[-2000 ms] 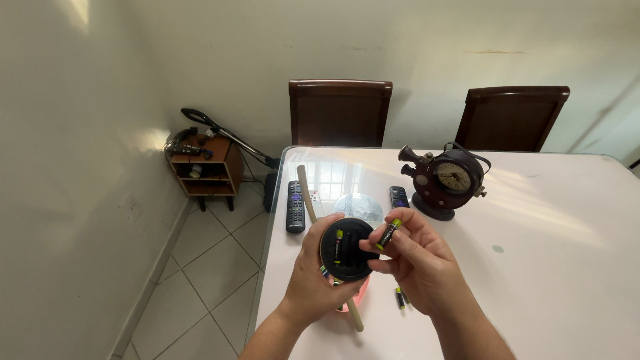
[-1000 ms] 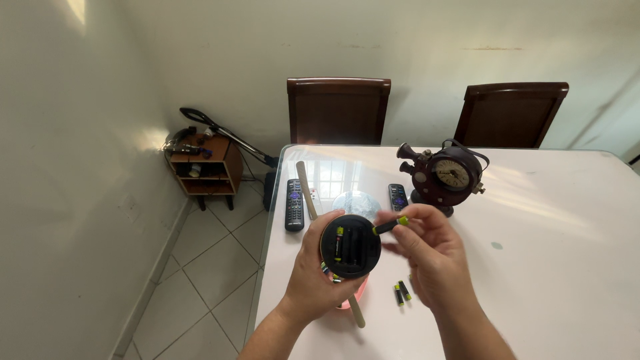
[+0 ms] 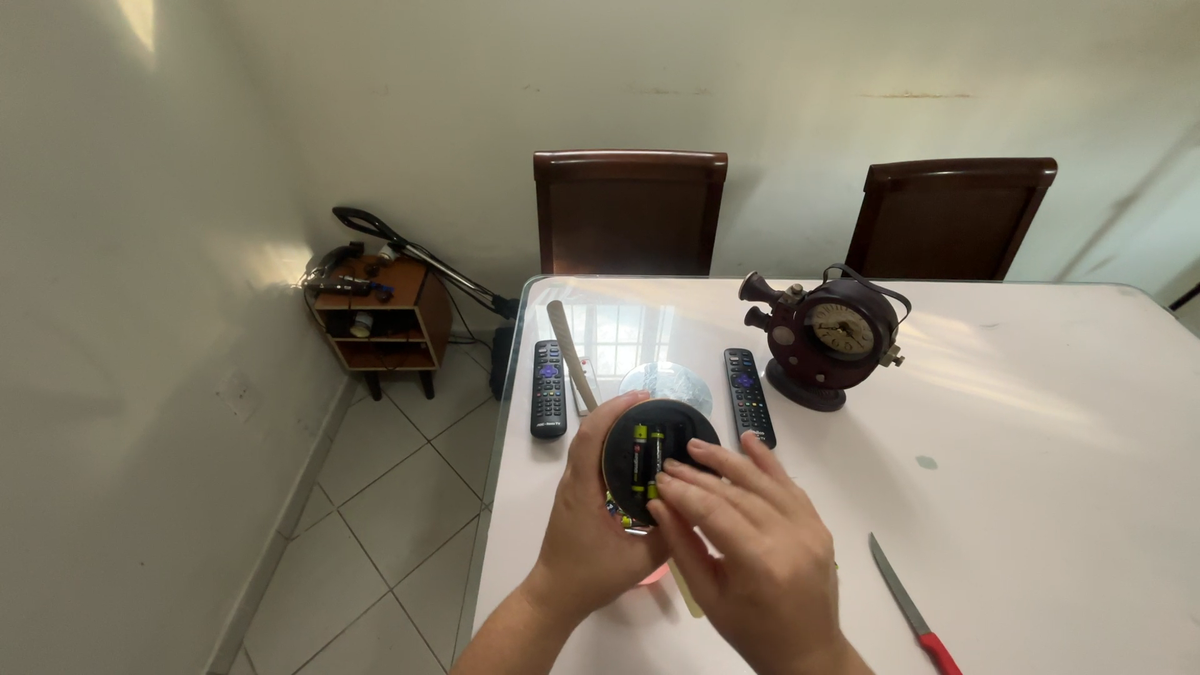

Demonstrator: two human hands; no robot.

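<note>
My left hand [image 3: 600, 511] grips a round device with a black base [image 3: 689, 427], its battery compartment facing up. Two black-and-green batteries lie side by side in that compartment: one at the left [image 3: 639, 459] and another beside it [image 3: 656, 455]. The fingertips of my right hand [image 3: 750, 534] rest on the second battery and the base; this hand covers the compartment's right part. Under my hands a long pale stick [image 3: 570, 356] slants across the table, and a pink thing [image 3: 654, 575] shows partly. Behind the device lies a round, clear-looking object [image 3: 666, 380].
Remote controls lie at the left [image 3: 548, 389] and right [image 3: 749, 398], with a white remote [image 3: 583, 384] by the stick. A dark red clock [image 3: 830, 333] stands behind. A red-handled knife [image 3: 905, 591] lies front right on the glass-topped table [image 3: 1012, 450]. Chairs [image 3: 630, 211] stand beyond.
The battery that my right hand held beside the device is now in the compartment next to the first one. My right hand has moved over the base. The knife has come into view.
</note>
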